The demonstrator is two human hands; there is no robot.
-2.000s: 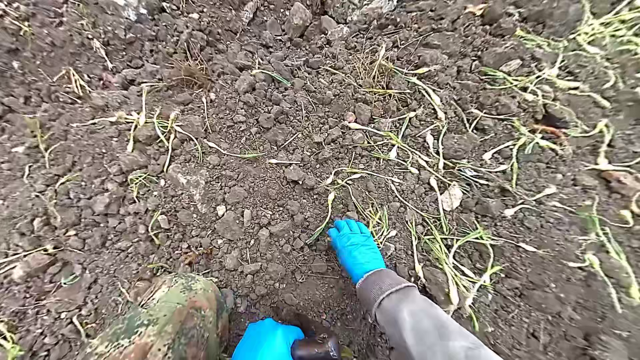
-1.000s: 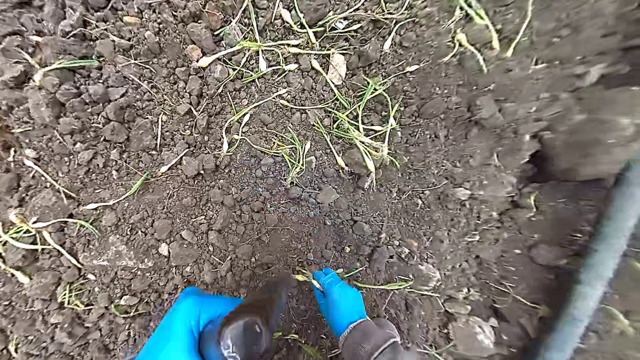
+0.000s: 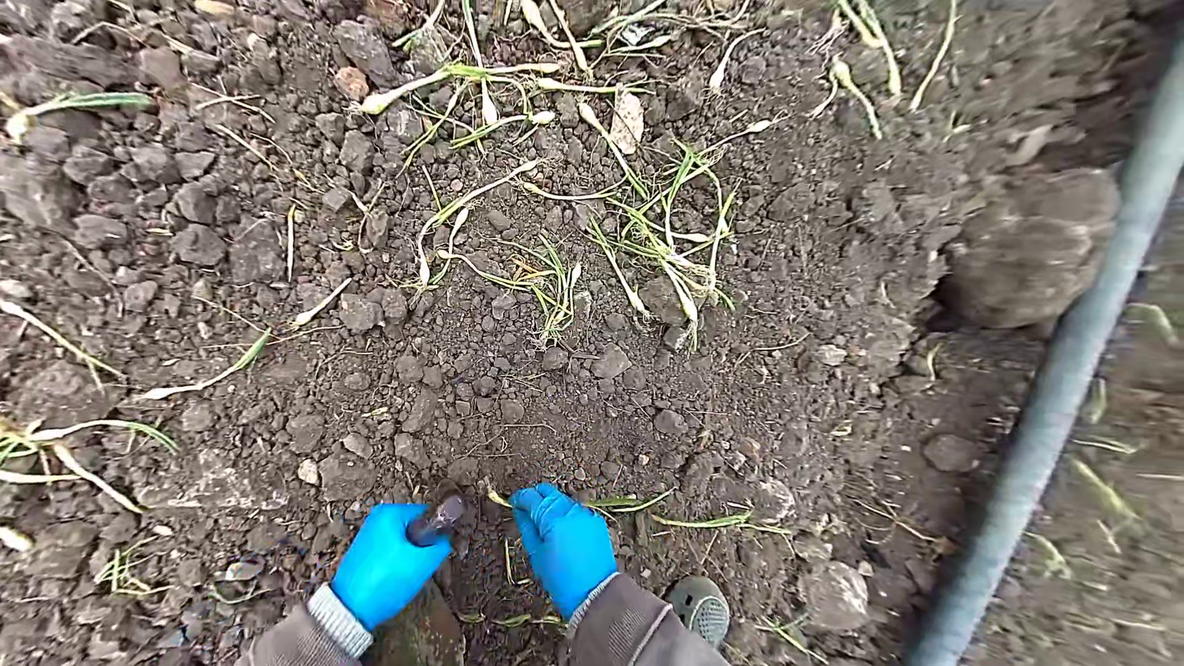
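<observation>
My left hand (image 3: 390, 564), in a blue glove, is closed around a dark tool handle (image 3: 437, 520) at the lower middle; the tool's working end cannot be made out. Just to its right, my right hand (image 3: 564, 546), also blue-gloved, pinches a thin plant with a pale bulb (image 3: 499, 499) that pokes out left of the fingers, low over the soil. Green leaves (image 3: 634, 503) show on the other side of that hand. Above both hands lies a tangle of uprooted bulb plants (image 3: 680, 250), with a smaller clump (image 3: 555, 291) beside it.
Loose, cloddy soil (image 3: 518, 416) surrounds the hands. A grey pipe or hose (image 3: 1064, 388) runs diagonally along the right, near a large rounded stone (image 3: 1031, 245). More plants (image 3: 65, 444) lie at the left. A shoe (image 3: 701, 610) is at the bottom, right of my right sleeve.
The view has shifted clearly to the right since the oldest frame, bringing in the pipe. Since one second ago, my left hand and the handle have turned, and the shoe has come into view.
</observation>
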